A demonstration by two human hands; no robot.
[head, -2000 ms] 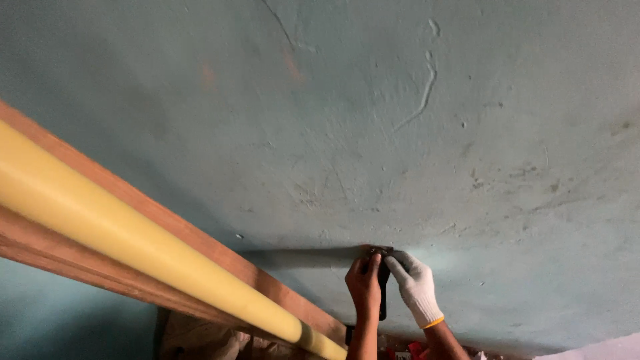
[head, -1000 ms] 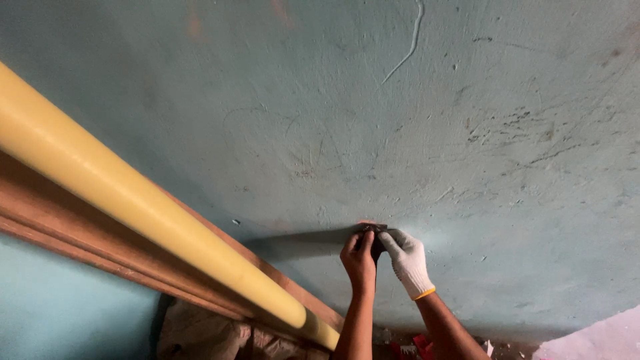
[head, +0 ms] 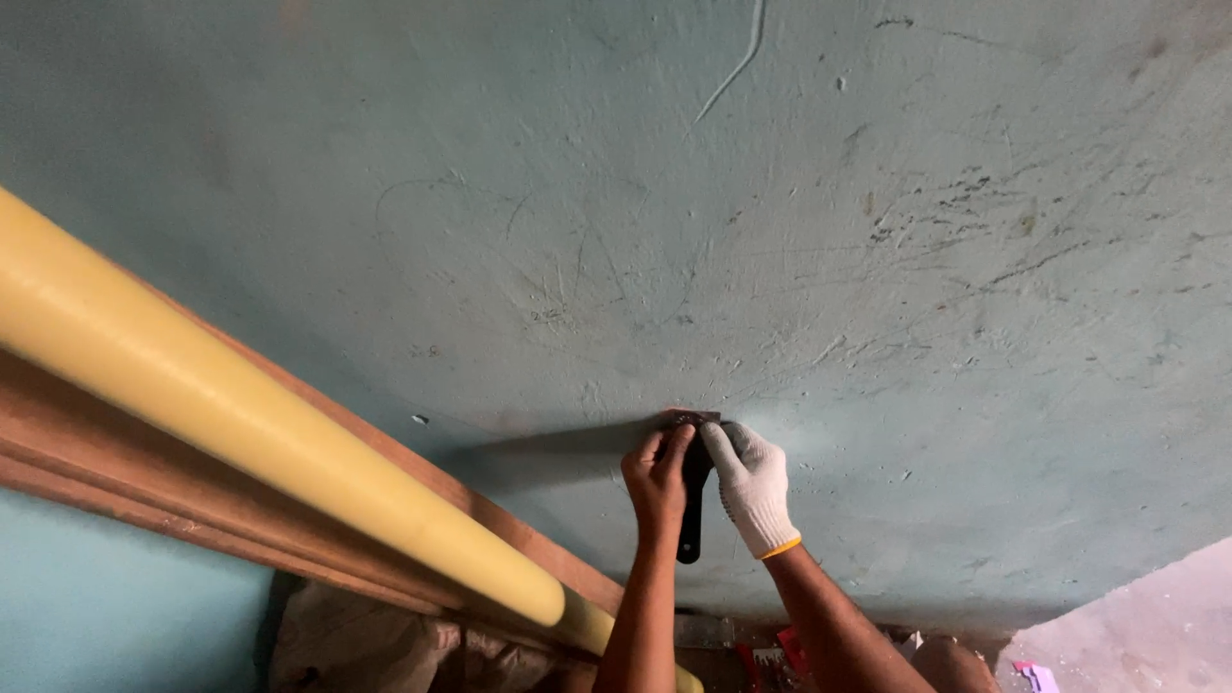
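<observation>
Low on a painted blue-grey wall (head: 539,289), both my hands grip a scraper (head: 691,520) with a black handle and a dark flat blade. My bare left hand (head: 658,481) pinches it near the blade from the left. From the right, my right hand (head: 756,481), in a white knit glove with a yellow cuff, has its thumb and fingers on the blade's right side. The blade's edge lies against the wall, and the handle hangs down between my hands. Parts of the blade are hidden behind my fingers.
A thick yellow pole (head: 289,414) runs diagonally along brown wooden trim (head: 125,481) at left. Crumpled brown sacking (head: 356,640) lies below it. Red pieces (head: 792,650) and a purple object (head: 1038,676) lie along the floor at the wall's foot.
The view has shifted somewhat. Both hands stay together on the scraper at the wall; its handle, hidden one second ago, shows between them now.
</observation>
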